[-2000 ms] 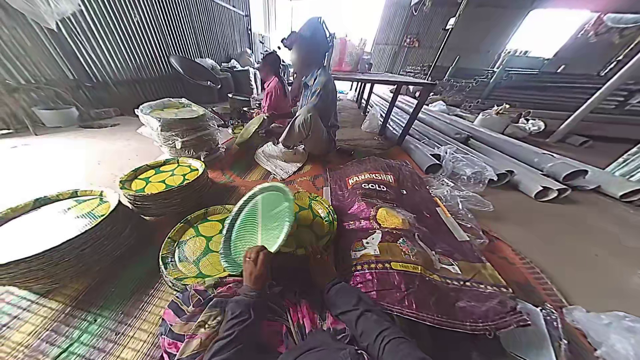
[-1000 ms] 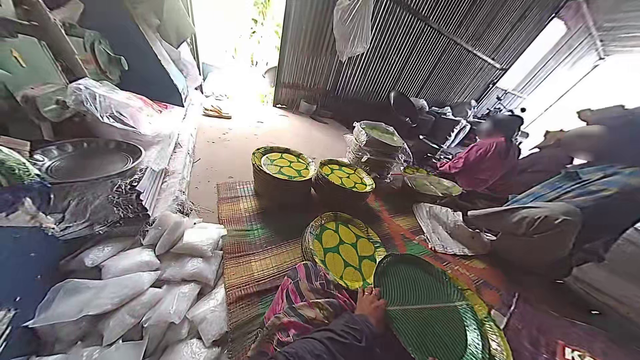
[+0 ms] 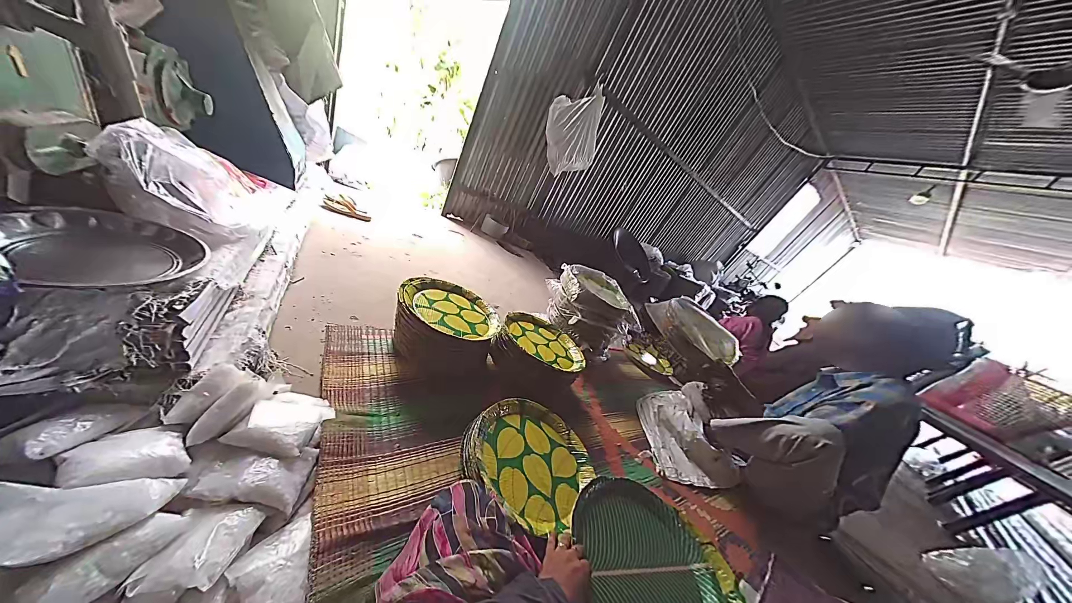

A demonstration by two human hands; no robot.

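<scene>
My left hand is at the bottom centre, its fingers closed on the near left rim of a dark green ribbed round plate. That plate is tilted over other plates with a yellow and green rim. Touching its left side is a stack of round plates with a yellow leaf pattern. Patterned cloth covers my lap beside the hand. My right hand does not show.
Two taller plate stacks stand on the woven mat. Filled plastic bags lie left, below a large metal tray. A seated person is at the right, near a plastic-wrapped stack.
The view has swung far to the left since two seconds ago. My right hand, seen then beside the plates, is out of view. The left hand still holds a green plate.
</scene>
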